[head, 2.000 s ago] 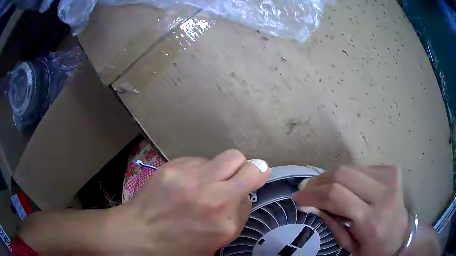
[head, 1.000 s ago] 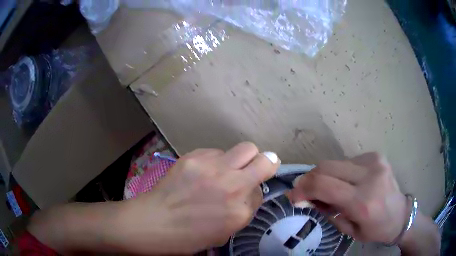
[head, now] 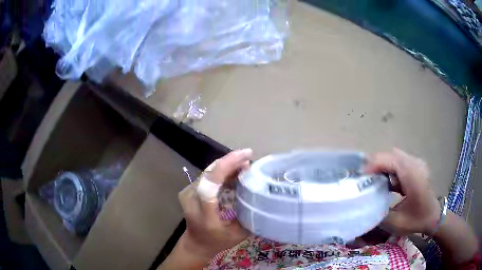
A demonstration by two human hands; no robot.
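Observation:
A round white-grey housing (head: 312,211) is held up, tilted, above the bench's near edge, with its smooth outer side wall facing me and dark marks on its rim. It is blurred. My left hand (head: 211,205) grips its left side, with a pale wrap on a finger. My right hand (head: 409,195) grips its right side, with fingers over the rim. A short thin white-blue strip end (head: 187,173) sticks up beside my left hand. The ribs cannot be made out clearly.
A heap of clear plastic bags (head: 174,39) lies on the cardboard-covered bench (head: 338,100) at the back left. An open carton (head: 148,195) at the left holds a bagged round unit (head: 74,198). A bundle of silver-blue strands (head: 462,163) runs along the right edge.
The housing has been lifted and tilted, so its side wall now shows instead of its ribs. Both hands have moved apart to its two sides. The view has shifted, showing more bags and carton.

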